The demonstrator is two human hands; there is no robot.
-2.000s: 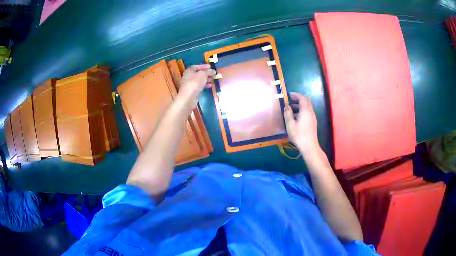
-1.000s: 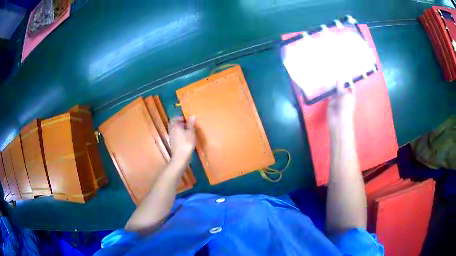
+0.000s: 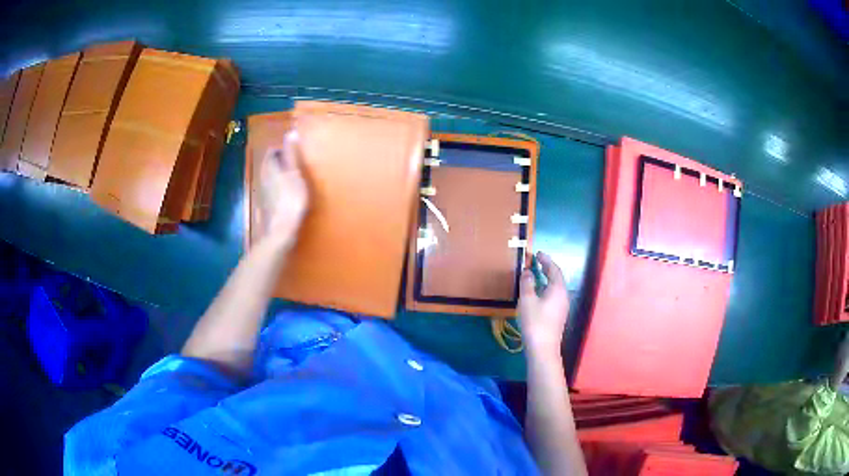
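Observation:
My left hand (image 3: 284,191) is blurred at the left edge of an orange cover (image 3: 363,209) and holds it over other orange covers. This cover's right edge adjoins a black rectangular frame with pale tabs (image 3: 470,302), which lies on another orange cover (image 3: 528,158). My right hand (image 3: 545,302) is at the frame's lower right side, thumb and finger near the edge; whether it grips anything cannot be told. A second black tabbed frame (image 3: 638,209) lies on the stack of red covers (image 3: 642,325). A yellow rubber band (image 3: 507,335) shows below the middle cover.
Banded bundles of orange covers (image 3: 154,135) stand at the left on the green bench (image 3: 372,46). More red covers (image 3: 831,265) are at the far right, others (image 3: 624,423) below the bench edge. A blue plastic object (image 3: 70,330) is lower left, a yellow-green cloth-like item (image 3: 810,418) lower right.
An orange cover now lies further left over the left covers, and a black tabbed frame shows beside it. My right hand has left the frame on the red stack and come back to the middle.

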